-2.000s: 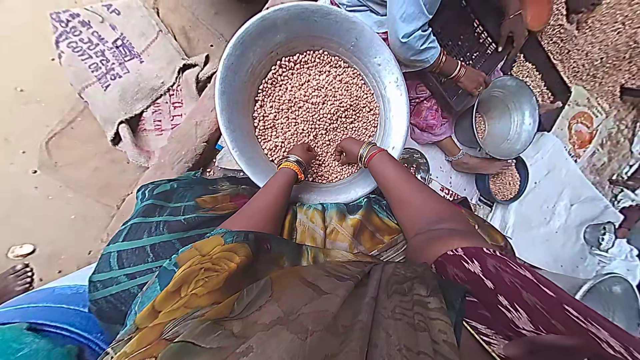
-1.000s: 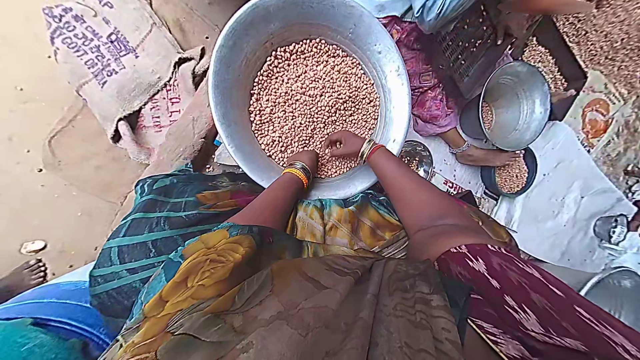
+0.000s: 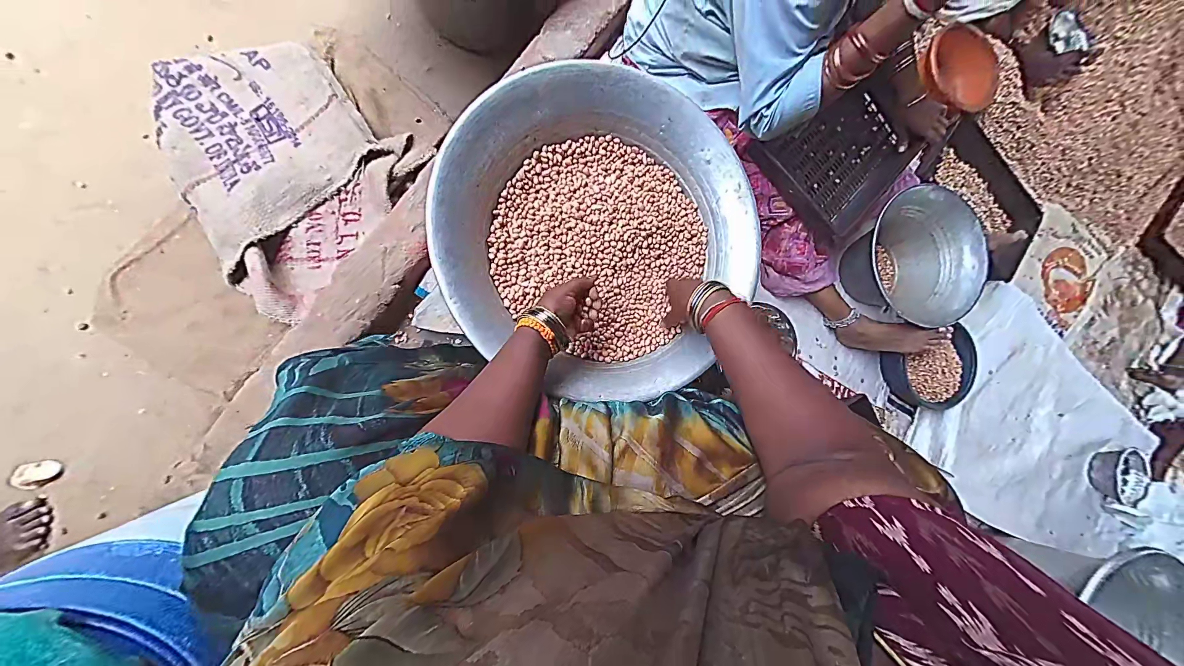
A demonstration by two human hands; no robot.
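A wide metal basin (image 3: 458, 208) stands in front of my lap, partly filled with small pinkish-brown nuts or seeds (image 3: 601, 222) that look like shelled peanuts. My left hand (image 3: 572, 305), with metal and orange bangles at the wrist, is at the near left of the heap, fingers curled, several of the nuts against them. At the near right, my right hand (image 3: 683, 301) has its fingers down at the heap beside the basin wall; its fingertips are partly hidden. Gold-coloured and red bangles circle that wrist.
Printed jute sacks (image 3: 268, 157) lie left, beside a stone ledge (image 3: 370, 277). At right, a co-worker in a blue sleeve (image 3: 782, 69) holds an orange bowl (image 3: 959, 67) over a black slotted crate (image 3: 837, 166). Nearby are a metal pot (image 3: 931, 254), a dark bowl of nuts (image 3: 969, 370) and white sheeting (image 3: 1027, 416).
My hands, close together a second ago, have moved apart, the right one toward the basin's right wall. The co-worker's orange bowl has come over the black crate.
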